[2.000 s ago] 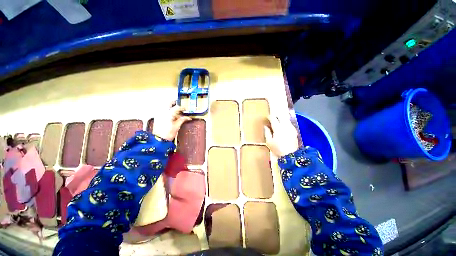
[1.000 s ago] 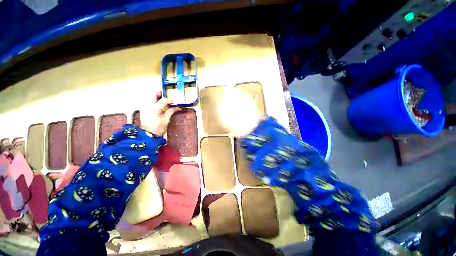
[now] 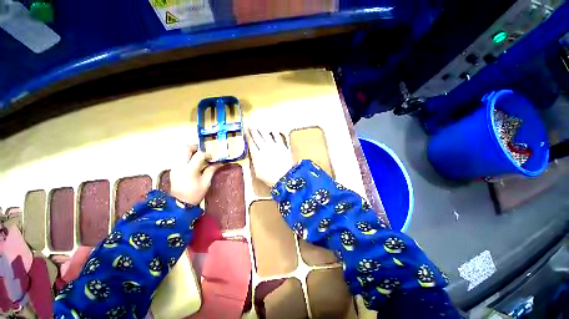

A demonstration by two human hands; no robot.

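Observation:
The blue cutting die [image 3: 221, 129], a rounded rectangle with crossbars, lies on the cream-yellow sheet [image 3: 150, 109]. My left hand [image 3: 192, 176] has its fingers and thumb at the die's lower left corner and holds it there. My right hand [image 3: 268, 154] lies flat on the sheet, just right of the die, fingers apart and holding nothing. It partly covers a tan cut outline. More tan outlines [image 3: 272, 240] run below, partly hidden by my right sleeve. A row of maroon openings [image 3: 226, 198] extends to the left.
Pink pieces [image 3: 226, 274] and a cream piece [image 3: 178, 290] lie near my body, with more pink and maroon pieces [image 3: 19, 265] far left. Blue press beam [image 3: 112, 53] spans behind the sheet. One blue bucket [image 3: 388, 184] stands beside the bed; another [image 3: 465, 146] holds scraps farther right.
My right hand has moved left from the sheet's right side, across the tan outlines, to beside the die. My left hand stays at the die's lower left corner. The camera view has shifted.

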